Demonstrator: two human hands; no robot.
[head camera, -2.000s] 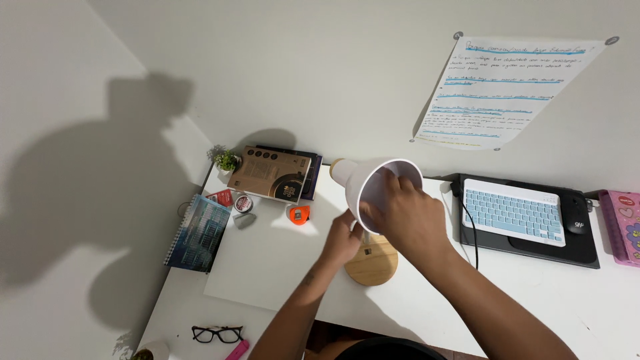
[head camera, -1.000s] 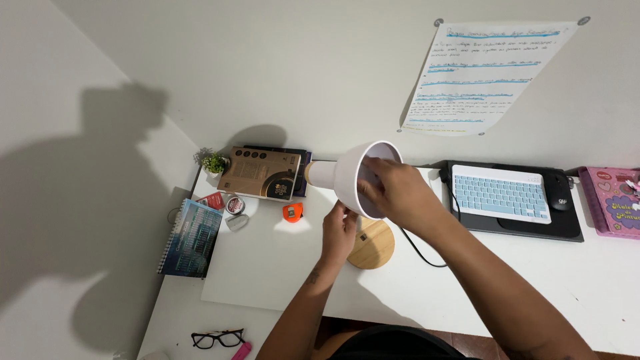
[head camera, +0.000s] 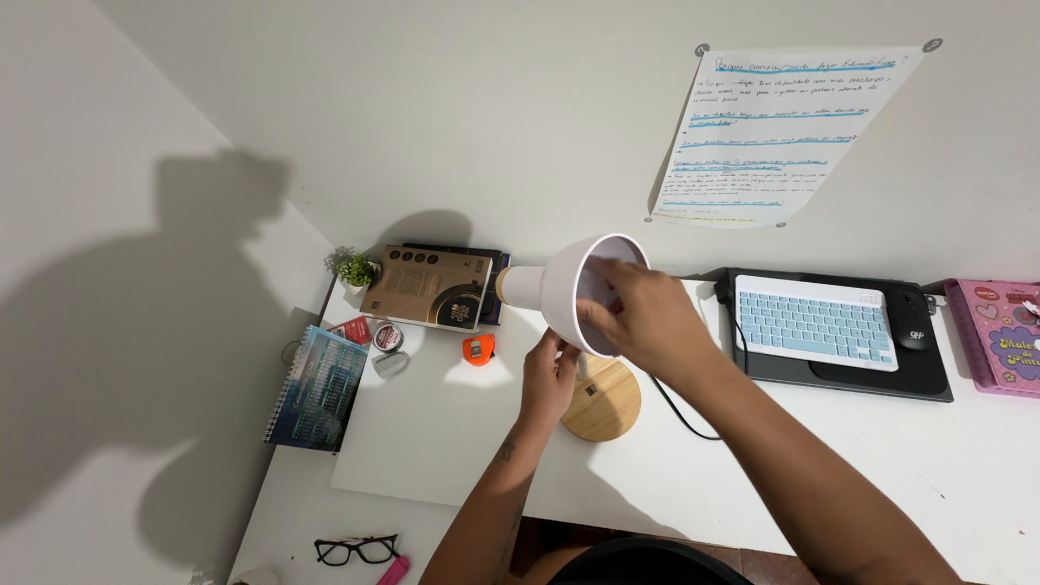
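A white desk lamp's shade (head camera: 561, 292) is tilted with its open mouth toward the right. The fingers of my right hand (head camera: 642, 313) reach inside the shade; what their tips touch is hidden. My left hand (head camera: 552, 374) is closed around the lamp's stem just under the shade, with the stem mostly hidden. The round wooden lamp base (head camera: 605, 406) rests on the white desk, and a black cable (head camera: 682, 418) runs from behind it to the right.
Left of the lamp are an orange tape measure (head camera: 479, 349), a cardboard-coloured box (head camera: 426, 284), a small potted plant (head camera: 355, 270), a spiral notebook (head camera: 317, 390) and eyeglasses (head camera: 356, 550). To the right lie a white keyboard (head camera: 812, 321), a black mouse (head camera: 910, 317) and a pink case (head camera: 995, 337).
The shade has turned a little, its mouth now facing more to the right. My right hand stays with its fingers inside it, my left hand below it.
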